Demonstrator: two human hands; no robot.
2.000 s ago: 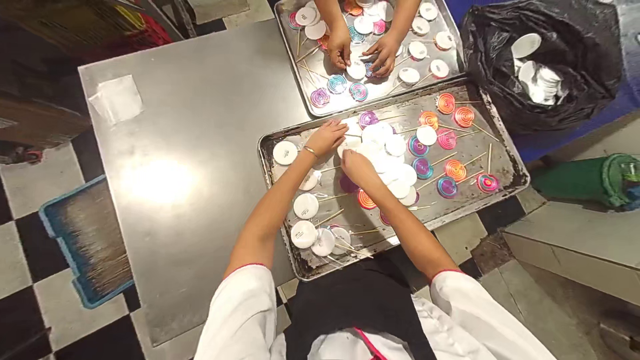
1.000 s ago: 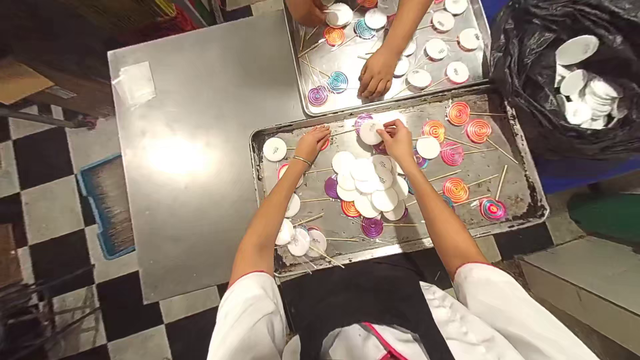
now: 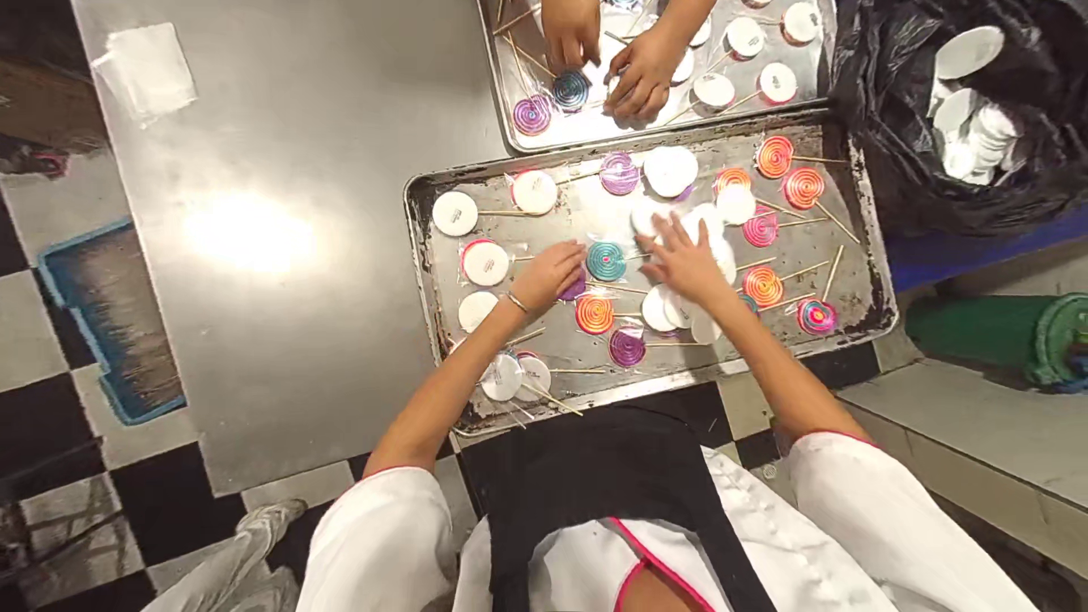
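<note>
A worn metal baking tray holds wrapped spiral lollipops on wooden sticks and loose white discs. My left hand, fingers bent together, is at a purple lollipop; whether it grips it I cannot tell. Just right of it lies a teal lollipop, with an orange lollipop below. My right hand is spread over the pile of white discs, fingers apart, touching some of them. Several lollipops at the tray's left, such as one at the corner, show a white disc bearing print.
Another person's hands work over a second tray of lollipops beyond mine. A black plastic bag with white discs stands at the right. Both trays adjoin a steel table. A green bin is at the lower right.
The white discs, heaped mid-tray before, now lie farther right under my right hand, baring the teal and orange lollipops. My left hand has come down from the tray's upper part.
</note>
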